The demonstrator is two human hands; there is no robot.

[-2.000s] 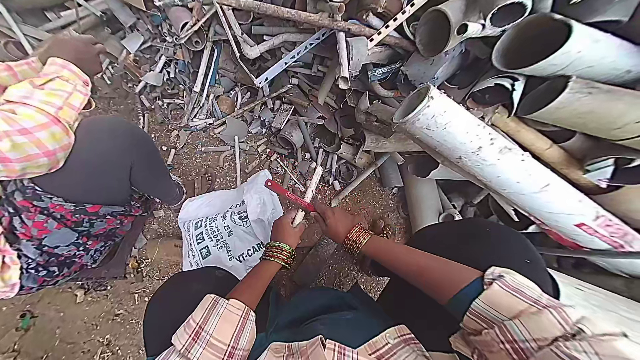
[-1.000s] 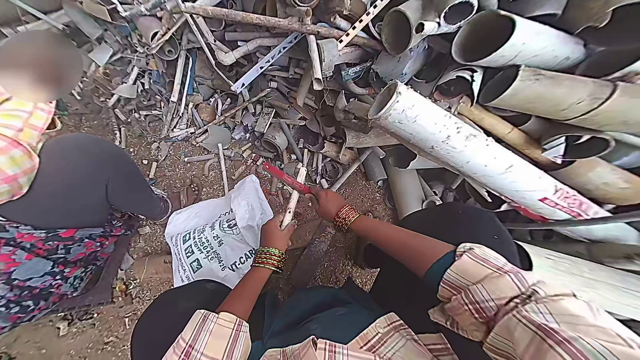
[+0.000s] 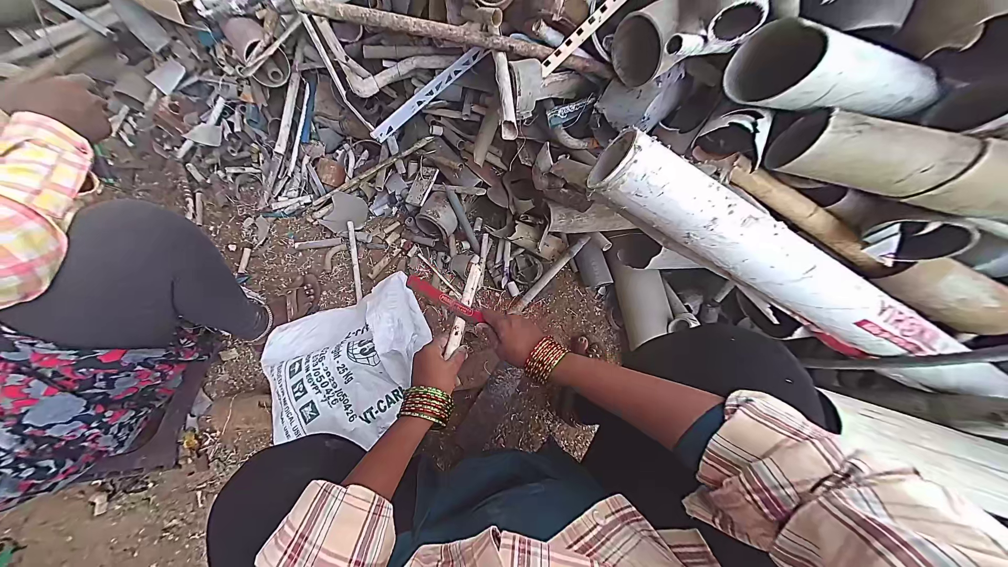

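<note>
My left hand (image 3: 438, 364), with bangles at its wrist, grips the lower end of a thin whitish pipe piece (image 3: 469, 288) that points up and away. In my right hand (image 3: 513, 337) is the near end of a red flat tool (image 3: 442, 299), perhaps a hacksaw blade or its handle; its exact kind cannot be told. The red tool lies across the pipe, just above my left hand. A white woven sack (image 3: 323, 354) with printing rests on the ground left of my left hand.
Scrap pipes and broken pieces (image 3: 441, 213) are heaped ahead. A large white pipe (image 3: 756, 236) slants from the middle to the right, beside other wide pipes (image 3: 835, 67). Another person (image 3: 134, 268) sits close on the left.
The other person's hand, not seen in the middle frame, shows at the upper left now. Both my hands keep hold of the pipe piece and the red tool.
</note>
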